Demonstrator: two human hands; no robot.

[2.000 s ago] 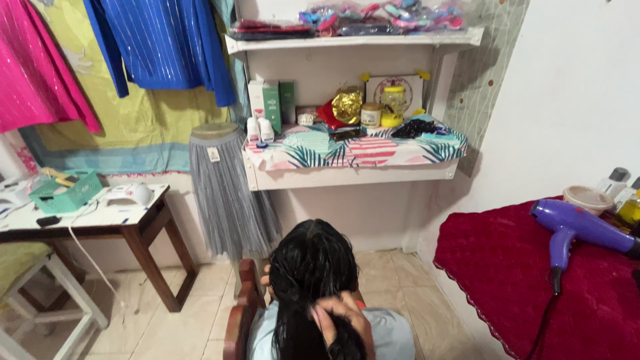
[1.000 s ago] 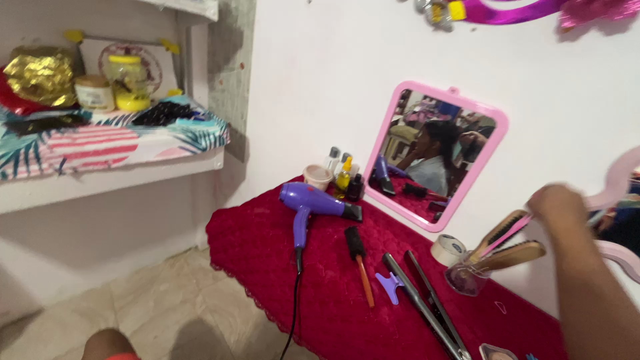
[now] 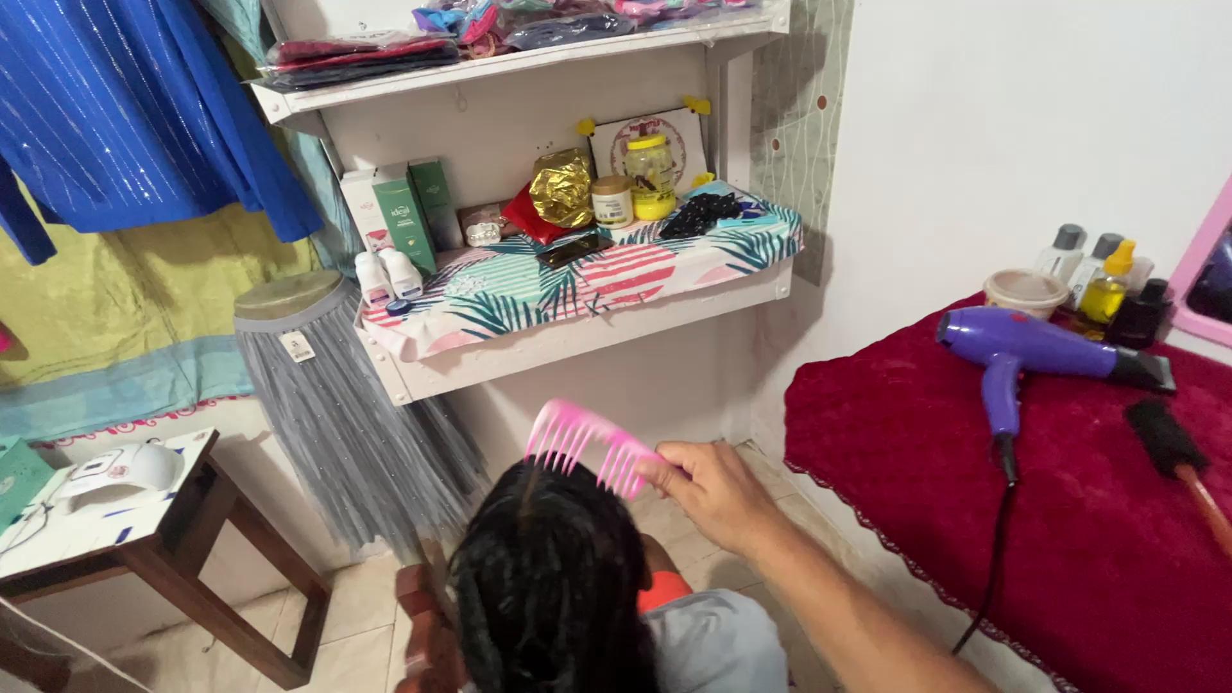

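Note:
My right hand (image 3: 717,496) grips one end of a pink wide-tooth comb (image 3: 592,445), thumb on top. The comb's teeth point down and its far end is at the top of a seated person's dark hair (image 3: 549,577), near the parting. Whether the teeth enter the hair I cannot tell. The person wears a grey top (image 3: 717,640) and sits on a wooden chair (image 3: 416,616), seen from behind. My left hand is out of view.
On the right, a table with a red cloth (image 3: 895,452) holds a purple hair dryer (image 3: 1025,345), a black round brush (image 3: 1165,438) and bottles (image 3: 1102,289). Ahead is a wall shelf (image 3: 577,332) with jars and boxes. A small wooden table (image 3: 183,549) stands left, beside a grey tulle skirt (image 3: 356,414).
One second ago my right hand was by the brushes at the table's right; now it holds the pink comb at the person's head. The view has swung back left.

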